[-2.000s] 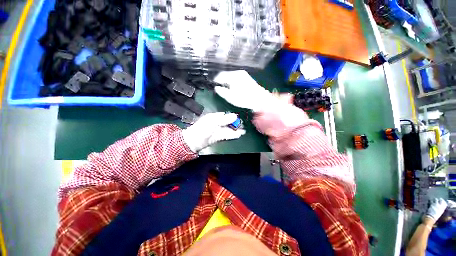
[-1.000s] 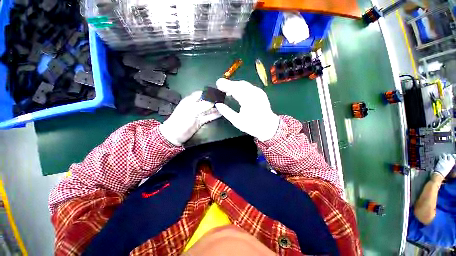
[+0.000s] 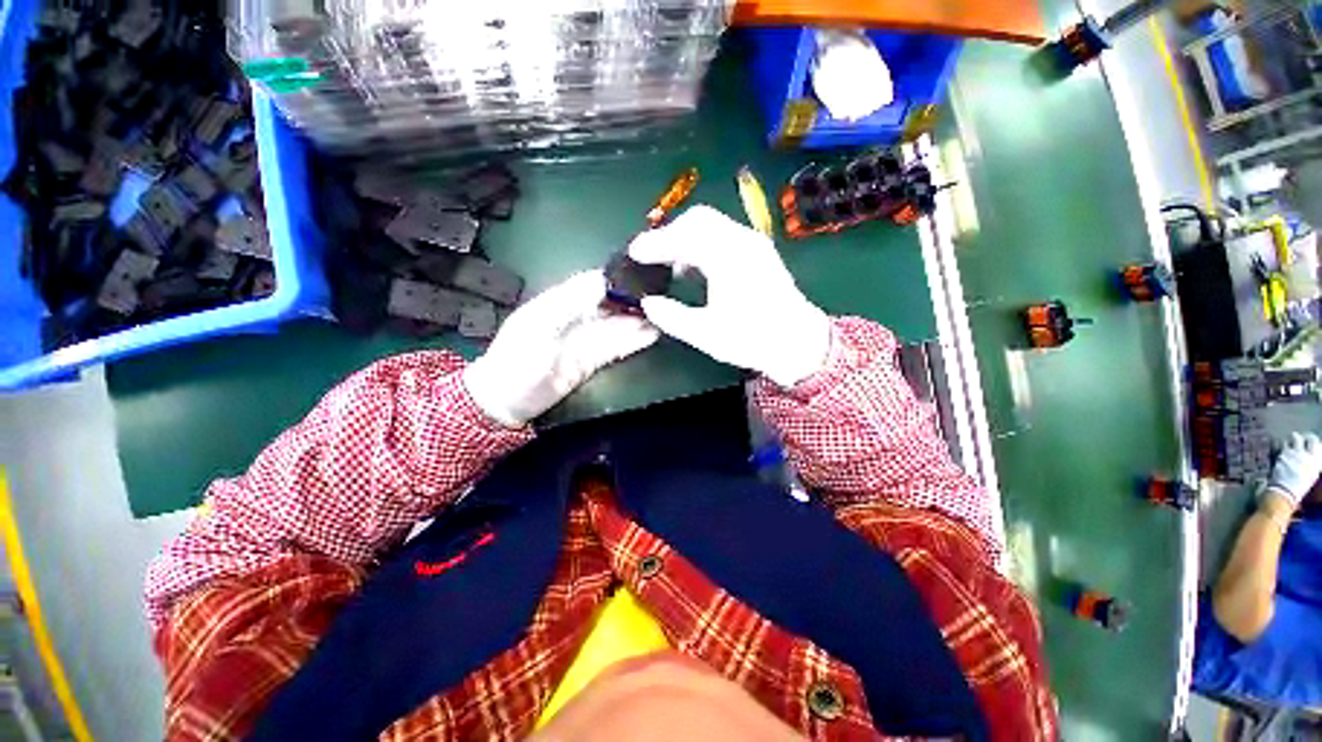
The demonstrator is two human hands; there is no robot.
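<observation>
My left hand (image 3: 547,345), in a white glove, holds a small block-shaped unit (image 3: 634,280) from the left side. My right hand (image 3: 734,290), also in a white glove, grips the same unit from the right between thumb and fingers. The unit looks dark, with a little blue or red at its lower edge; the fingers hide part of it. A loose pile of black plastic housings (image 3: 435,225) lies to the left of my hands on the green bench.
A blue bin of black housings (image 3: 299,218) stands left. Clear trays (image 3: 493,73) and a small blue box (image 3: 792,87) are behind. An amber screwdriver (image 3: 674,194), pale tool (image 3: 754,200) and black-and-orange row (image 3: 858,194) lie beyond my right hand. A belt (image 3: 1037,420) carries units; another person's gloved hand (image 3: 1295,467) shows far right.
My right hand has come back from near the trays to my left hand. The blue face seen earlier on the unit is now mostly covered by a black part. Both hands have shifted slightly right since one second ago.
</observation>
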